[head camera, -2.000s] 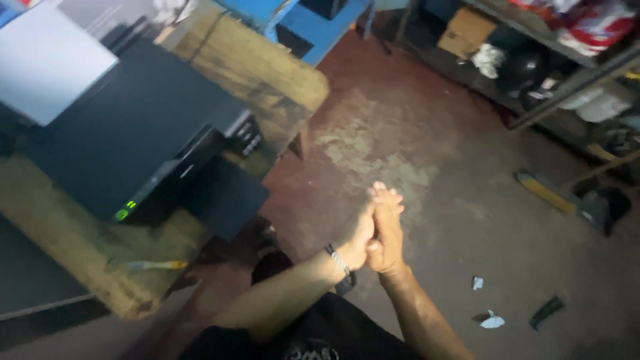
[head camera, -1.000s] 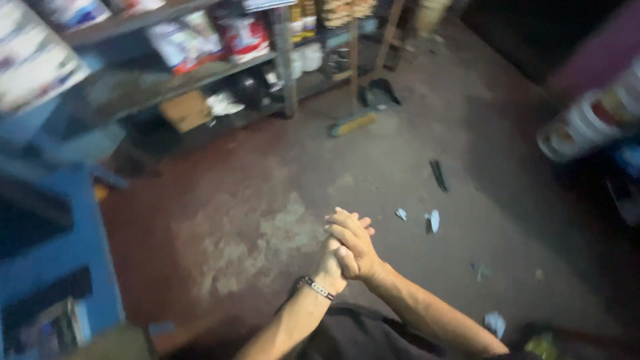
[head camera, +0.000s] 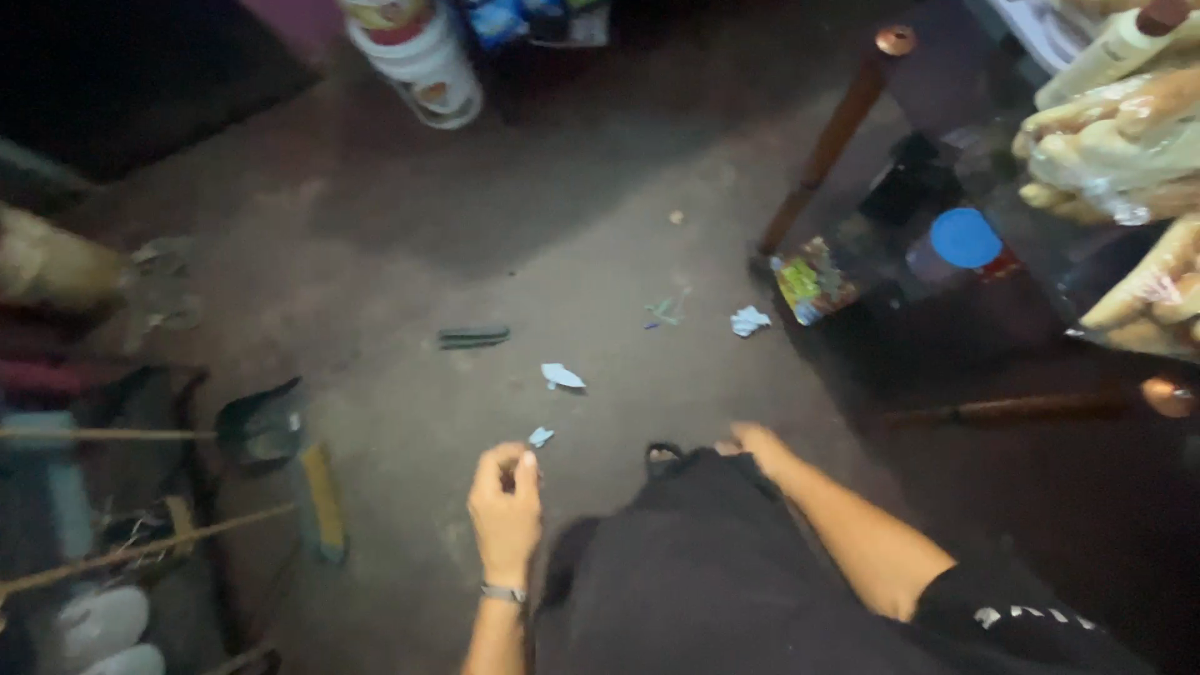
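Note:
My left hand (head camera: 506, 511), with a bracelet at its wrist, is raised over the floor, its fingers curled; blur hides whether anything is between them. My right hand (head camera: 755, 445) is beside my dark shirt (head camera: 675, 562), partly hidden by the cloth, and its hold cannot be told. Just beyond my left hand, a small paper scrap (head camera: 541, 437) lies on the floor. Farther off are a larger white scrap (head camera: 562, 377), a dark green strip-like object (head camera: 473, 337) and a crumpled paper (head camera: 750, 322).
A broom head (head camera: 323, 506) and a dustpan (head camera: 261, 427) are at the left beside a shelf. White buckets (head camera: 431, 84) stand at the top. On the right, bagged bread (head camera: 1125, 141) is above a dark table with copper-tipped legs (head camera: 830, 141); a blue-lidded container (head camera: 966, 238) is near it.
My hands were clasped together in both earlier frames and are now apart, one on each side of my shirt. The view has swung strongly to the right.

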